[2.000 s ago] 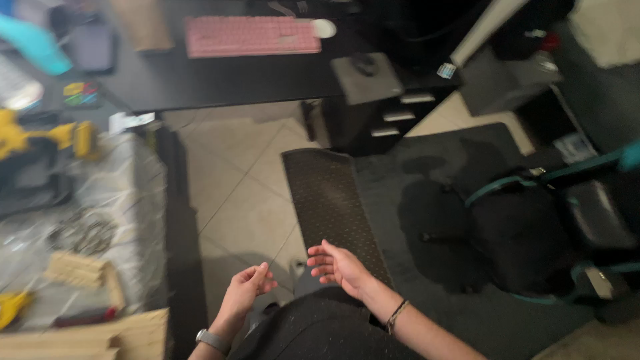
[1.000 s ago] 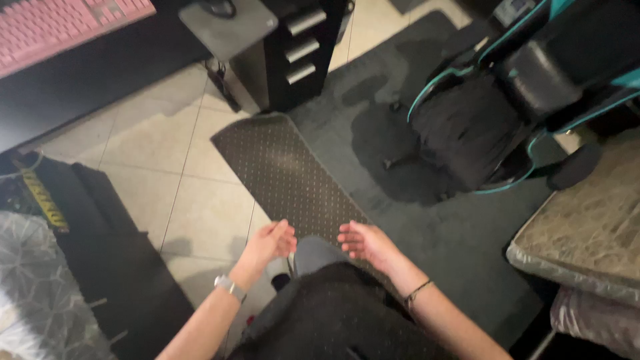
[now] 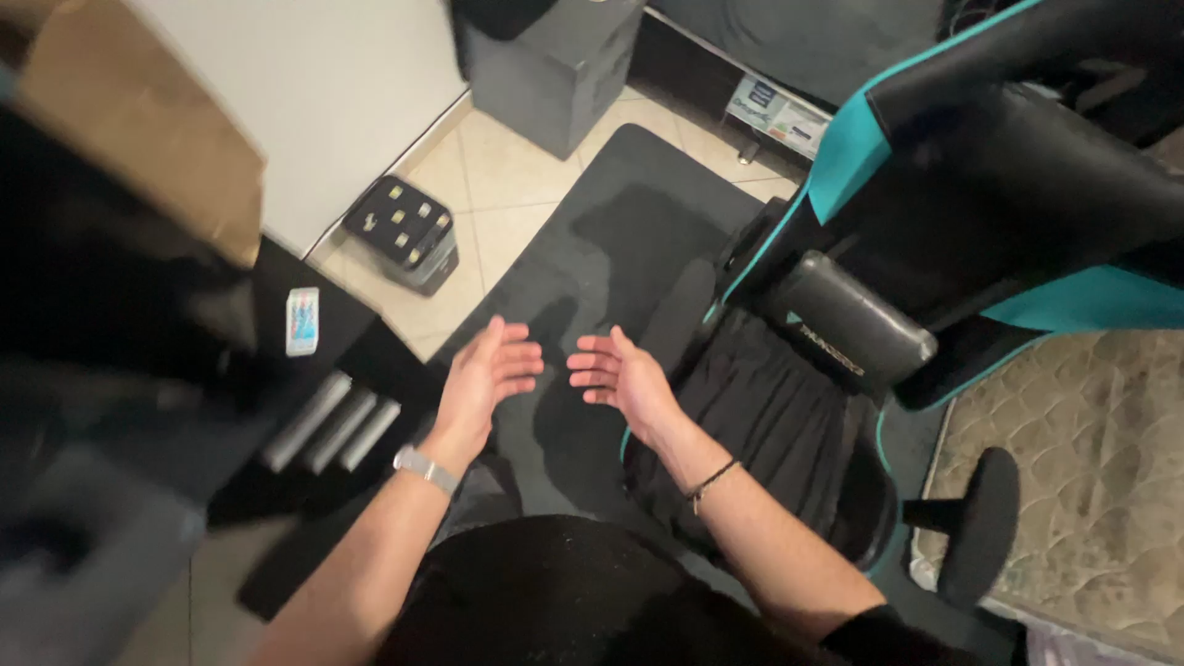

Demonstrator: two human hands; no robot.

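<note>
In the head view my left hand hangs in the air over the dark floor mat, palm turned inward, fingers apart and holding nothing. A silvery watch is on that wrist. Facing it across a small gap, my right hand is also bare, its fingers spread, with a dark bracelet on the wrist. The black and teal gaming chair is nearest to my right hand; its seat lies just beyond and under the forearm. Neither hand touches anything.
Left of me stands a black drawer unit with metal handles. A small dark bin-like container sits by the white wall panel. Farther back is a grey box. A quilted mattress lies at the right, beside the chair's armrest.
The view has swung far to the right, from the desk with the pink keyboard to the chair and mat. Both hands stay empty and raised in front of me.
</note>
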